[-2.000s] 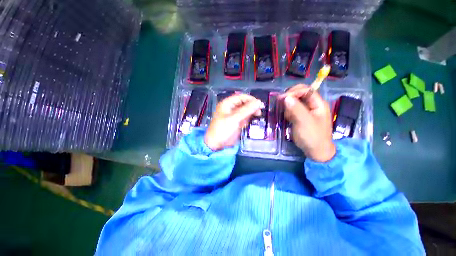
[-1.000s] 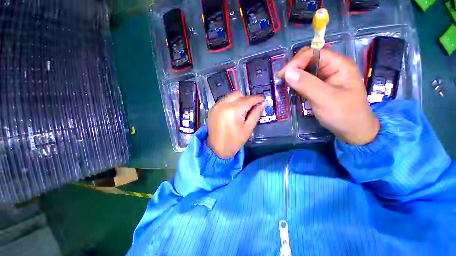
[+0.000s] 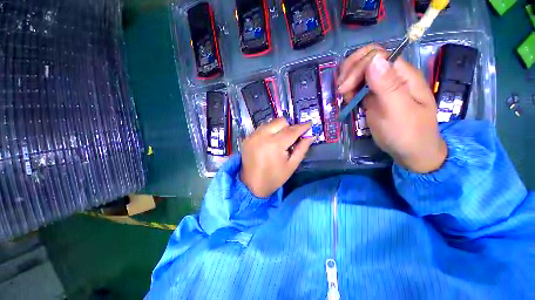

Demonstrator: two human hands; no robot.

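Observation:
My right hand holds a thin metal tool with a cream and yellow wrapped end pointing up right; its bluish-grey lower end points down left, just right of a phone. That phone lies back-up in the front middle pocket of the clear tray, its lower end silvery, with a red-edged keypad part beside it. My left hand has its thumb and fingertips close together at the phone's lower left edge. Whether it pinches a small part is too blurred to tell.
More black phones with red edges lie in the other pockets. A tall ribbed tray stack stands at left. Green batteries are at the upper right edge, with small silvery parts below. A cardboard box shows at lower left.
The view has moved closer to the tray. The tool, upright a second ago, now slants with its lower end exposed toward the middle phone. My left hand has come down from above to that phone's lower end.

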